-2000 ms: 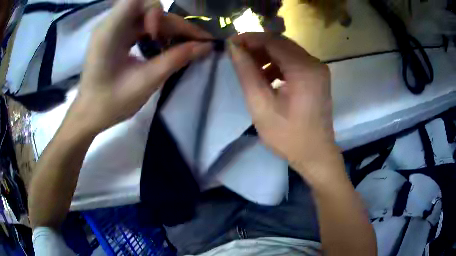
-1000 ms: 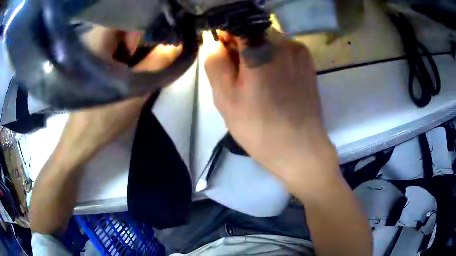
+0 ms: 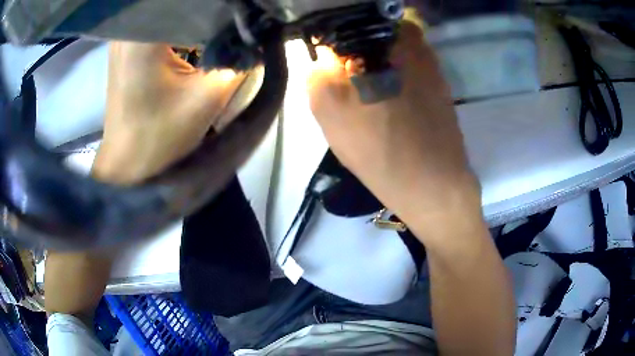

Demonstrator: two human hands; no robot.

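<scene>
A pale fabric panel (image 3: 355,261) hangs from the machine bed over the table's front edge. A black fabric piece (image 3: 223,250) hangs at its left, and a small white label (image 3: 292,270) shows at its lower edge. A gold-coloured buckle (image 3: 388,222) lies by my right wrist. The sewing machine head (image 3: 341,31) is above the lit spot. My left hand (image 3: 163,104) is on the fabric left of the needle area, partly behind the dark curved handwheel-like rim. My right hand (image 3: 390,125) presses the pale panel right of it. My fingertips are largely hidden by the machine.
The curved dark blurred shape (image 3: 104,208) crosses the left foreground. Scissors with black loop handles (image 3: 600,118) lie at the table's right. A blue plastic basket (image 3: 167,323) is below the table at left. Sewn pieces (image 3: 578,285) are heaped at lower right.
The machine head and curved dark shape have come into view over my hands. My hands have moved from holding up the fabric to the lit spot. The buckle and label now show.
</scene>
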